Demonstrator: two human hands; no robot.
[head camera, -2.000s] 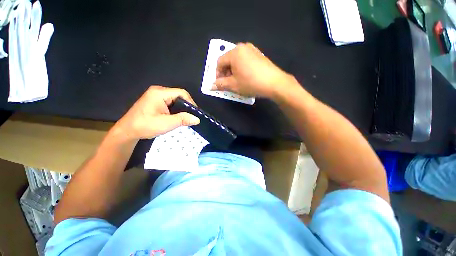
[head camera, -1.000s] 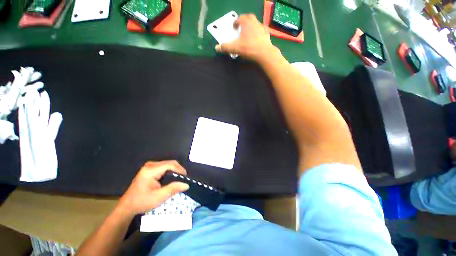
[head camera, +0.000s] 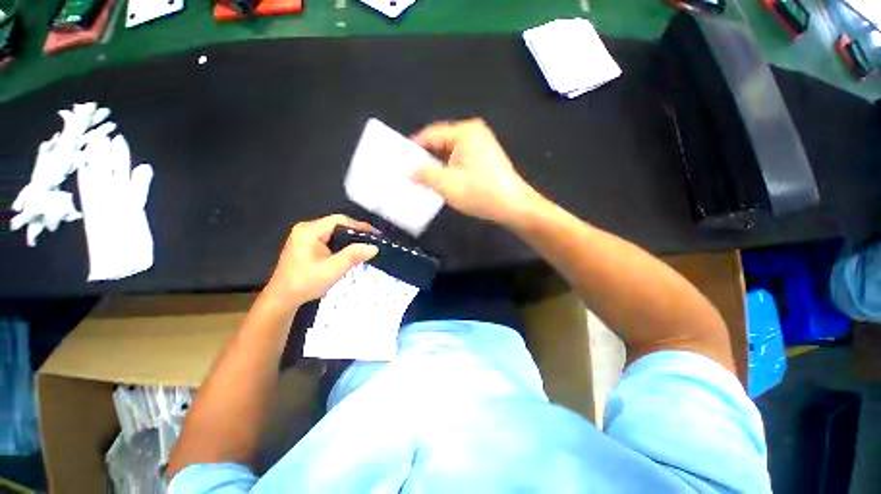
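My left hand (head camera: pixel 324 256) grips a narrow black adhesive-backed sheet (head camera: pixel 401 259) with pale dashes along its edge. Printed white backing paper (head camera: pixel 362 314) hangs below it. My right hand (head camera: pixel 468 172) holds a white square plate (head camera: pixel 390 178) by its right edge, tilted and slightly blurred, just above the black sheet. My right fingertips are partly hidden behind the plate. I cannot tell whether the plate touches the sheet.
A stack of white plates (head camera: pixel 572 58) lies at the back right, with a large black block (head camera: pixel 720 125) beyond it. White gloves (head camera: pixel 117 207) lie at left. Open cartons (head camera: pixel 145 333) stand below the bench edge. Red-orange fixtures (head camera: pixel 259 10) sit on the green line.
My right hand has come back from the green line, where it held a plate, and now holds a plate raised off the mat. A plate remains on the line. My left hand keeps the black sheet.
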